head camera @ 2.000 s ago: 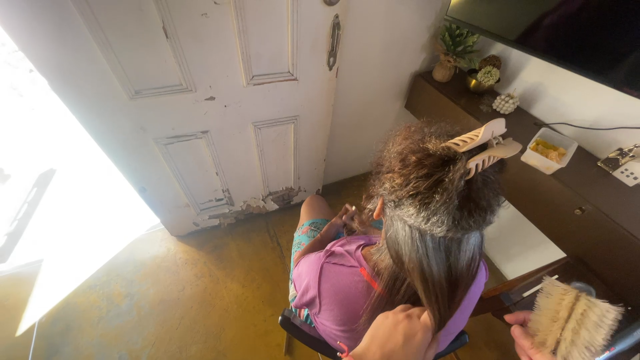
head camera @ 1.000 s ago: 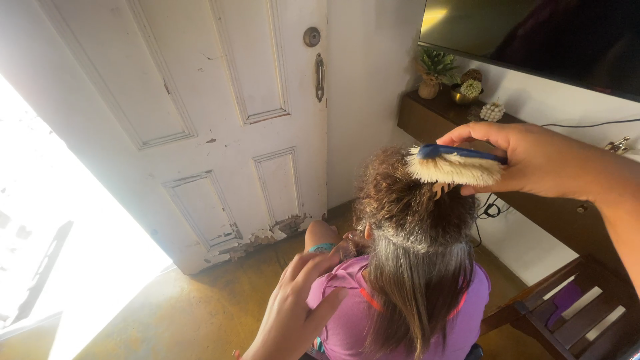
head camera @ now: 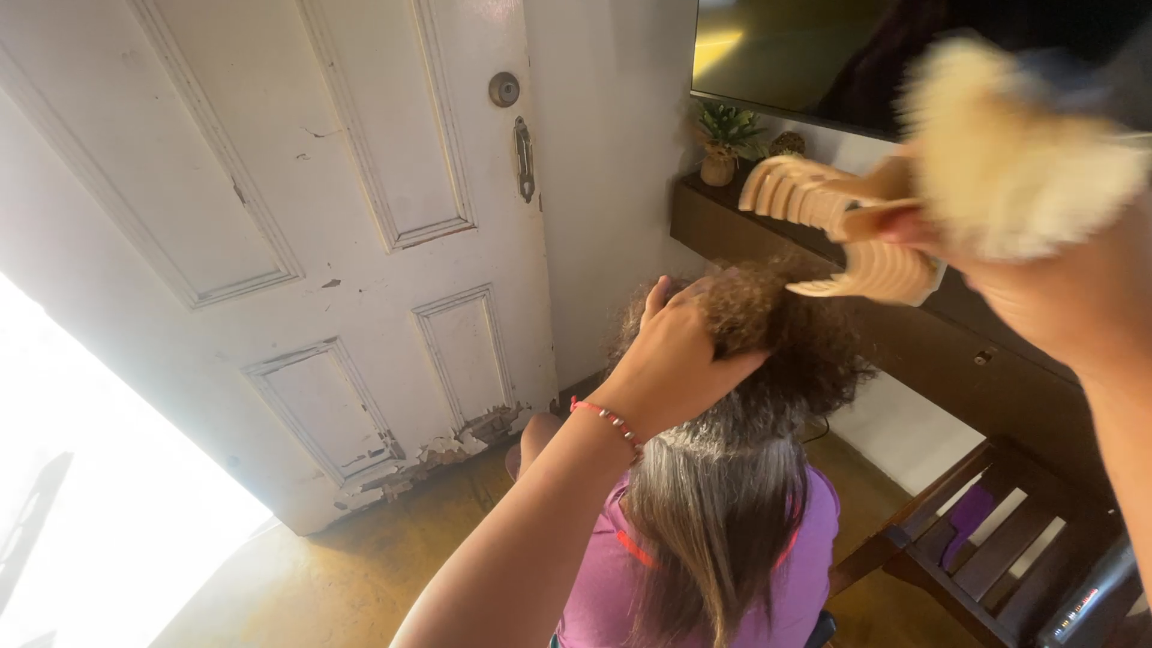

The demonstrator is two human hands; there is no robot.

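Observation:
A person in a purple top (head camera: pixel 814 531) sits with their back to me. The lower hair (head camera: pixel 711 540) hangs straight; the upper hair (head camera: pixel 801 360) is frizzy and loose. My left hand (head camera: pixel 679 351), with a red beaded bracelet at the wrist, grips a bunch of the upper hair at the crown. Up at the right, my right hand (head camera: pixel 1017 279) holds a beige toothed claw clip (head camera: pixel 810 193), its jaws apart, just above the head. A brush with pale bristles (head camera: pixel 1017 162), blurred, is in the same hand.
A peeling white door (head camera: pixel 360 270) stands at the left beside bright light. Along the right wall run a dark shelf unit (head camera: pixel 747 234) with a potted plant (head camera: pixel 724 139) and a screen (head camera: pixel 792 63) above. A dark slatted wooden chair (head camera: pixel 999 549) is at lower right, with a purple item (head camera: pixel 967 517) on it.
My left hand has moved from beside the person's shoulder onto the crown and taken hold of hair. My right hand has lifted off the head; the clip, in the hair two seconds ago, is now in it.

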